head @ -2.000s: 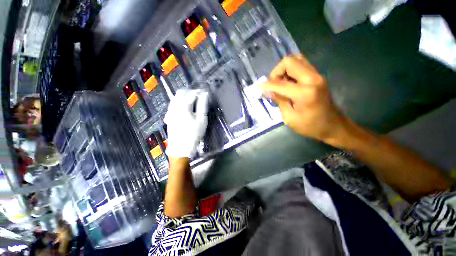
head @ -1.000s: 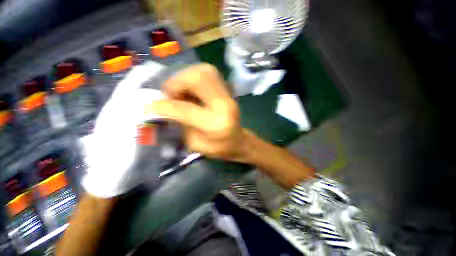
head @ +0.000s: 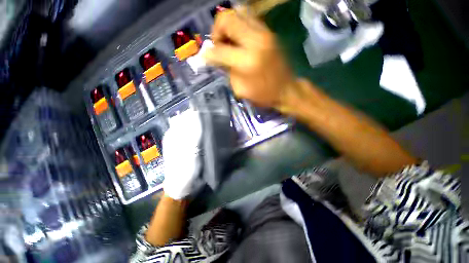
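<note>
My left hand (head: 182, 156), in a white glove, holds a grey phone (head: 217, 138) upright, its plain back with a small camera area showing, above the near side of the tray. My bare right hand (head: 252, 59) is blurred, above and right of the phone, with a small white wiping cloth (head: 200, 57) pinched at its fingertips, apart from the phone. The clear phone tray (head: 139, 198) lies below both hands. Phones with red tops and orange bands (head: 152, 72) lie face up in its far row and in the left of its near row.
Blurred stacked trays (head: 56, 180) stand at the left. A whitish object with a shiny metal part (head: 329, 36) and loose white papers (head: 401, 79) are on the dark green mat (head: 329, 87) at the right. My lap shows below.
The phone was over the tray's right part, mostly hidden between both hands; now its back faces up in my left hand. My right hand has moved off it with the white cloth. The view has shifted.
</note>
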